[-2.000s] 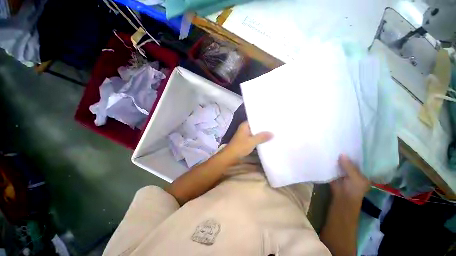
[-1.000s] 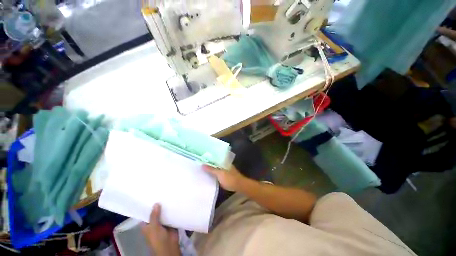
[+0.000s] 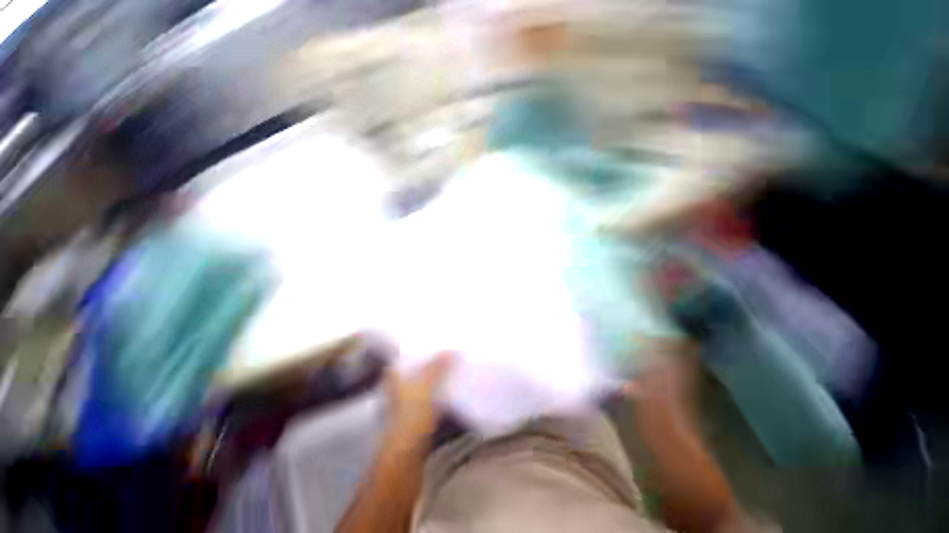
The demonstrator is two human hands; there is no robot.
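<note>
The view is strongly blurred. A stack of white sheets [image 3: 499, 302] is held up in front of me, over the front edge of the table. My left hand [image 3: 418, 390] grips its lower left edge. My right hand [image 3: 661, 370] is at the lower right, on the sea-green fabric pieces [image 3: 609, 286] that lie along the right side of the white sheets. The fingers of both hands are smeared by the blur.
The white table [image 3: 297, 198] is behind the sheets, with the blurred sewing machine [image 3: 437, 68] beyond. The blue basket [image 3: 99, 385] with green fabric [image 3: 182, 323] is at left. The white bin [image 3: 328, 458] is below. Green fabric [image 3: 858, 78] hangs at upper right.
The view has swung and blurred. The white sheets and both hands have moved right in the picture, and the green pieces now show on the sheets' right side instead of along the top.
</note>
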